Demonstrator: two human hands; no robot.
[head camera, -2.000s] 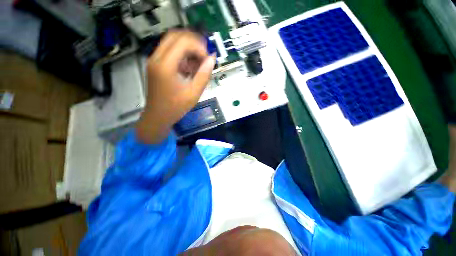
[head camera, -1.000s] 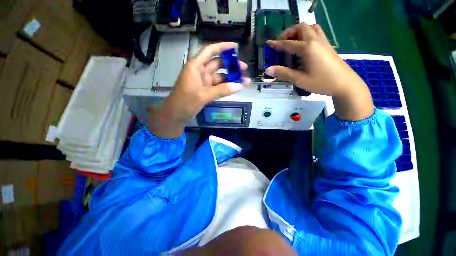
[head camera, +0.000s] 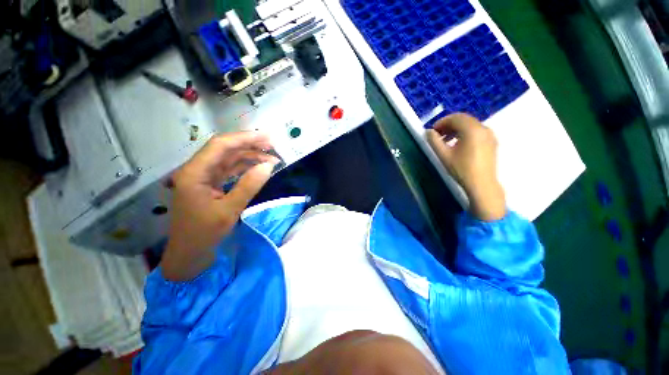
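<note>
My right hand (head camera: 469, 157) is over the white tray (head camera: 539, 157), its fingertips closed at the near left corner of the lower block of blue housings (head camera: 466, 77). They pinch a blue housing (head camera: 439, 117) there, partly hidden by the fingers. My left hand (head camera: 220, 190) is in front of the machine's front panel, fingers curled and thumb near the fingertips; whether it holds anything cannot be told. Another blue housing (head camera: 220, 45) sits in the fixture (head camera: 238, 75) on the machine top.
A dark tool with a red end (head camera: 189, 94) lies on the machine top. The front panel has a green button (head camera: 295, 132) and a red button (head camera: 336, 112). White sheets (head camera: 88, 286) are stacked at lower left. Spaced blue housings (head camera: 614, 229) are on the green surface at right.
My right hand has moved from the fixture to the tray. My left hand has moved back from the machine top to the panel, and the blue housing is no longer visible in it. The view has turned.
</note>
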